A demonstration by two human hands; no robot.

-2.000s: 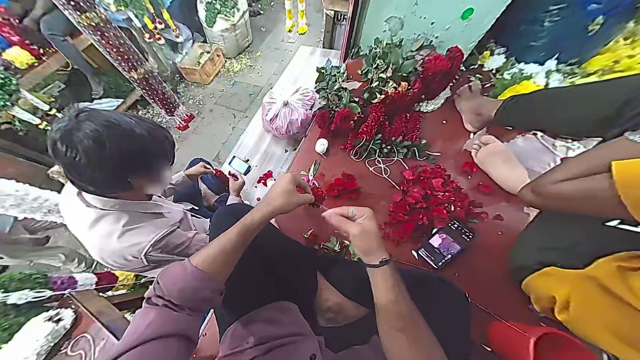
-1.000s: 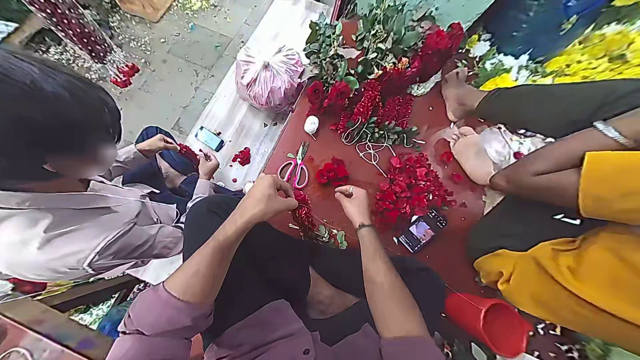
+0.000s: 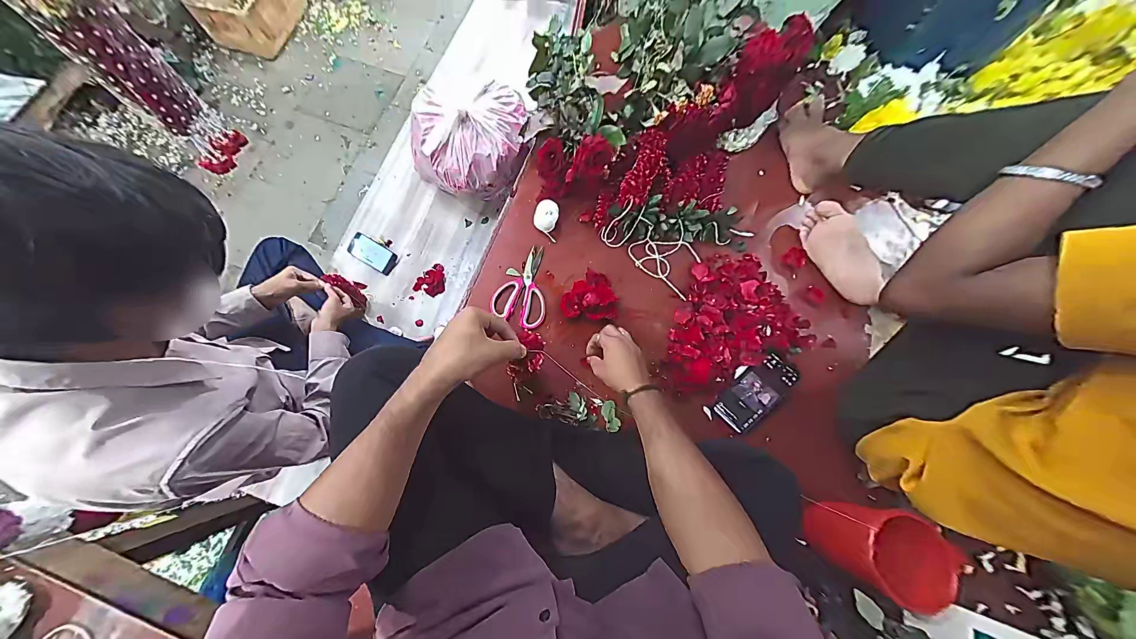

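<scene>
My left hand [image 3: 475, 344] pinches the end of a short string of red petals [image 3: 530, 355], which hangs at its fingertips. A thin thread [image 3: 572, 377] runs from there toward my right hand [image 3: 619, 359], whose fingers are closed; whether it grips the thread is too small to tell. Just beyond lie pink-handled scissors [image 3: 524, 297], blades pointing away, and a small cluster of red petals [image 3: 589, 296]. A larger heap of red petals [image 3: 732, 311] is right of my right hand. Green leaves [image 3: 581, 411] lie close to my lap.
A white thread spool [image 3: 547, 216], tangled string [image 3: 652, 248] and leafy red roses [image 3: 590, 158] lie farther back. Near the heap is a phone [image 3: 756, 393]. A co-worker sits left, another person's bare feet [image 3: 839, 248] rest right. A red bucket [image 3: 914, 559] lies tipped at lower right.
My right hand, apart-fingered and blurred two seconds ago, is now closed near the small petal cluster. My left hand stays at the petal string. The view has shifted closer over the scene.
</scene>
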